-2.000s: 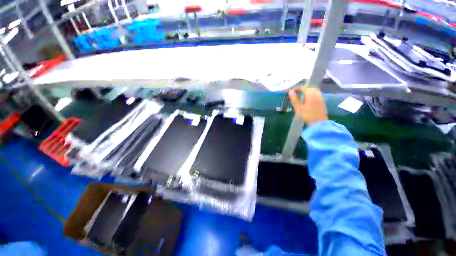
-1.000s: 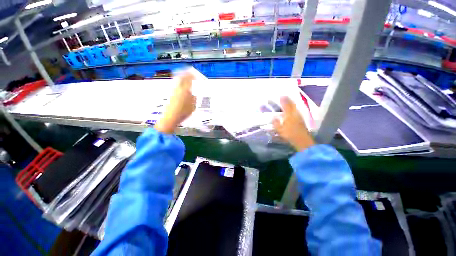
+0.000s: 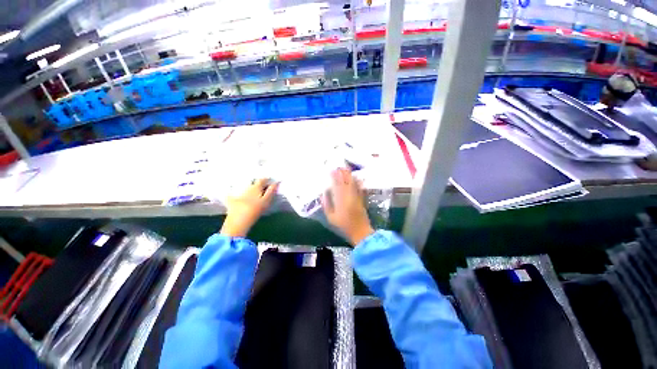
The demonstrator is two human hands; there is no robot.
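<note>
My left hand [image 3: 248,207] is at the front edge of the white shelf [image 3: 108,155], over white sheet material, thumb and fingers partly spread. My right hand [image 3: 347,207] lies to its right on a crinkled clear plastic bag [image 3: 378,204]; a small dark item shows just beyond its fingertips. Whether either hand grips anything is unclear. A white sheet with small blue-purple labels [image 3: 190,180] lies left of my left hand. Below, a matte-black panel [image 3: 290,310] with a blue-and-white label lies on silvery padding, partly behind my sleeves.
Stacked black panels with padding stand at left [image 3: 72,281] and right [image 3: 526,310]. A grey post [image 3: 452,108] rises right of my right hand. Dark sheets [image 3: 511,173] lie on the shelf beyond it. A red crate [image 3: 25,282] is far left. A person [image 3: 625,94] is at far right.
My left hand has come down from above the shelf to its front edge, and the raised white sheet is lowered. My right hand has moved left onto the plastic. The view has shifted.
</note>
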